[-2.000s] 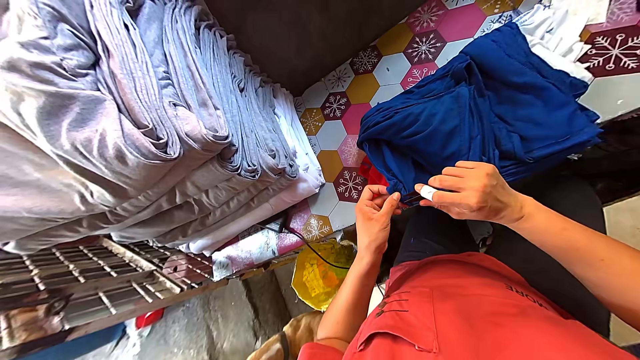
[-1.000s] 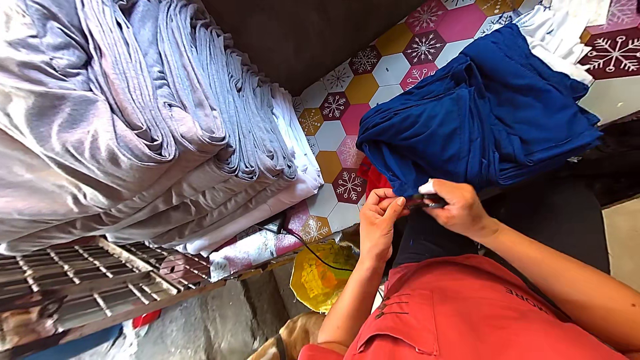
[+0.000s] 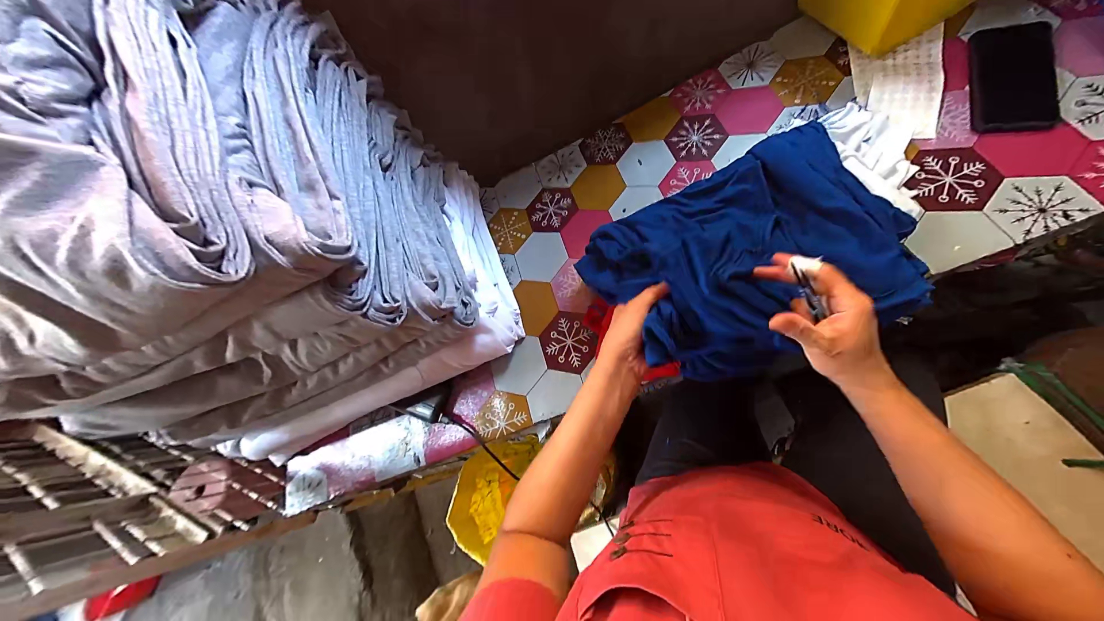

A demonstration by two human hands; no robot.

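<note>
A pile of dark blue cloth (image 3: pixel 733 233) lies on the table covering patterned with hexagons and snowflakes. At its near left edge my left hand (image 3: pixel 634 332) grips a fold of the blue fabric between thumb and fingers. Over the pile's near right part is my right hand (image 3: pixel 824 319), its fingers spread and a small dark tool, possibly thread snips (image 3: pixel 808 291), lying against the palm. A white wrap (image 3: pixel 806 264) covers part of one finger. Some red cloth (image 3: pixel 662 372) shows beneath the blue pile beside my left hand.
Tall stacks of folded grey cloth (image 3: pixel 285 198) fill the left. White cloth (image 3: pixel 871 155) lies behind the blue pile. A black phone (image 3: pixel 1013 78) and a yellow container (image 3: pixel 884 21) are at the top right. Below the table edge are a yellow basin (image 3: pixel 483 500) and a dark cable (image 3: pixel 483 446).
My hands were close together at the blue cloth's near edge and are now apart. The right hand has moved right and its fingers have spread. The view has shifted slightly.
</note>
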